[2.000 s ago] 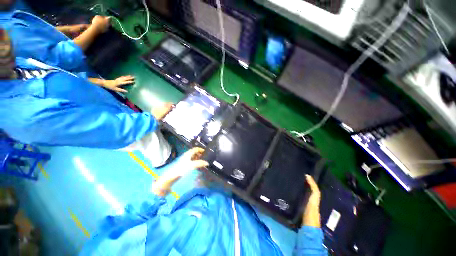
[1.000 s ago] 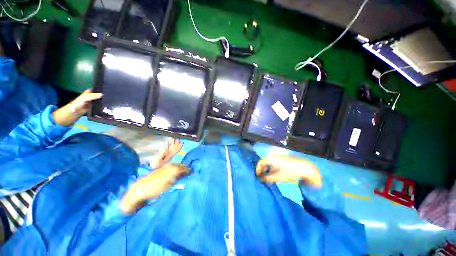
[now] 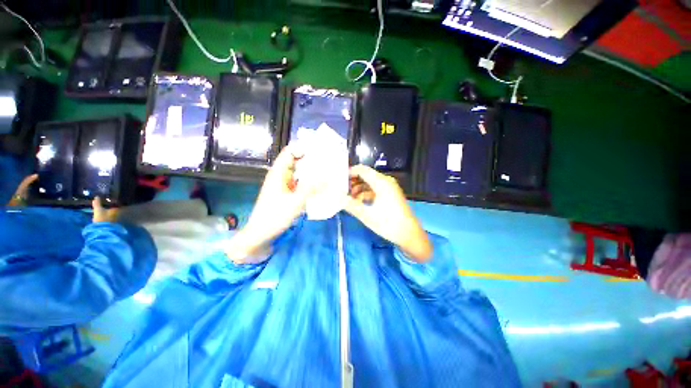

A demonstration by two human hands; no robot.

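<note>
A small white item point(image 3: 326, 170), overexposed and perhaps film or a cot, is held between both my hands in front of my chest. My left hand point(image 3: 276, 193) pinches its left side. My right hand point(image 3: 379, 204) is at its right side. Behind it, a tablet back point(image 3: 322, 110) lies in a black tray, partly hidden by the white item. Beside it lies a tablet point(image 3: 388, 129) with a small yellow mark on its black front.
Other trays hold a label-bearing tablet back point(image 3: 178, 125), a lit tablet point(image 3: 246, 121) and a dark tablet point(image 3: 523, 148). Handheld scanners point(image 3: 261, 64) lie on the green mat behind. A worker's hand point(image 3: 104, 211) holds a tray at left. A red stool point(image 3: 602, 250) stands at right.
My hands have come together at my chest with the white item between them. The view has turned right. The worker's two-tablet tray now appears farther left, away from the row before me.
</note>
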